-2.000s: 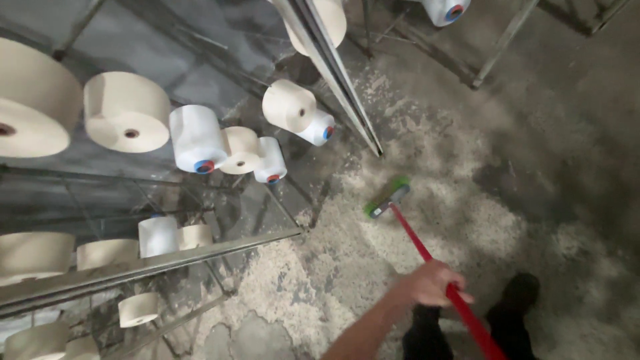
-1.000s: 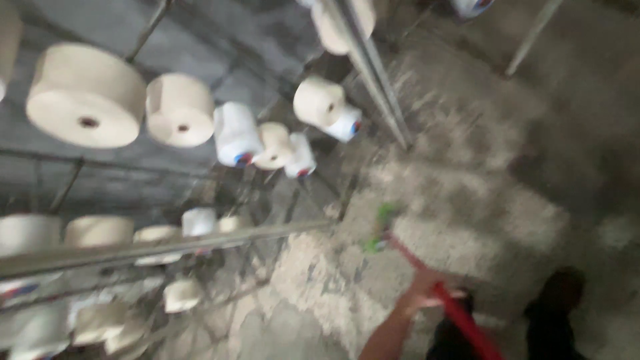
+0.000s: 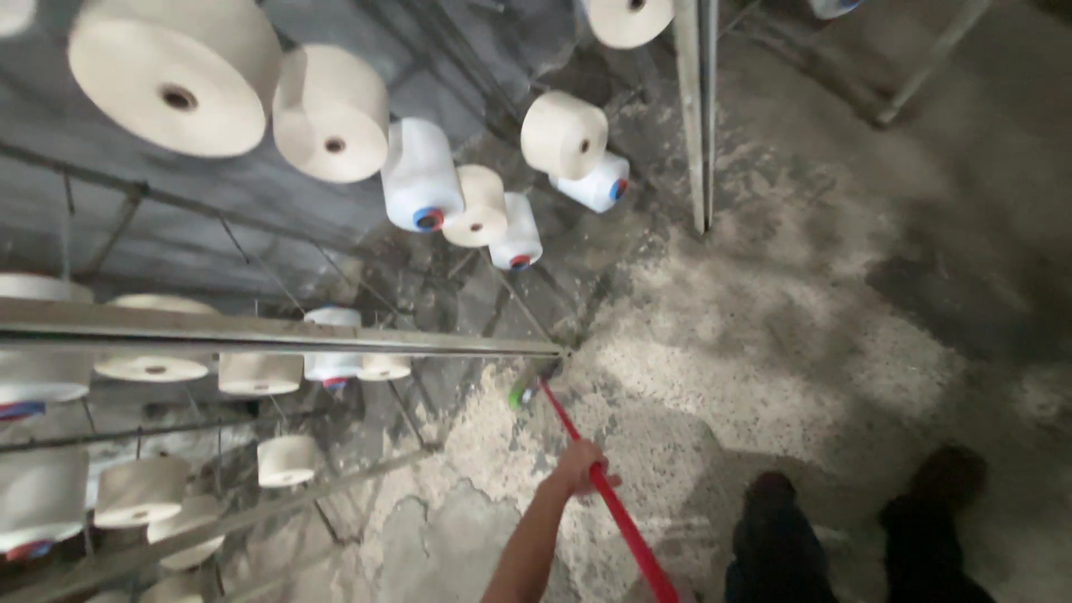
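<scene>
My left hand is closed around the red handle of a floor brush, below the middle of the view. The handle slants from the bottom edge up to a small brush head with green bristles. That head is on the floor beside the lower end of a metal rack rail, partly hidden by the rail and blurred. My right hand cannot be made out; the handle runs out of view at the bottom edge.
Cream yarn cones and white yarn cones sit on metal racks at the left and top. An upright metal post stands at upper centre. The worn concrete floor has pale, patchy marks. My two feet are at lower right.
The brush head has moved left across the floor, from between the two rack rails to beside the lower end of the left one. My left hand stays on the handle. The view has shifted.
</scene>
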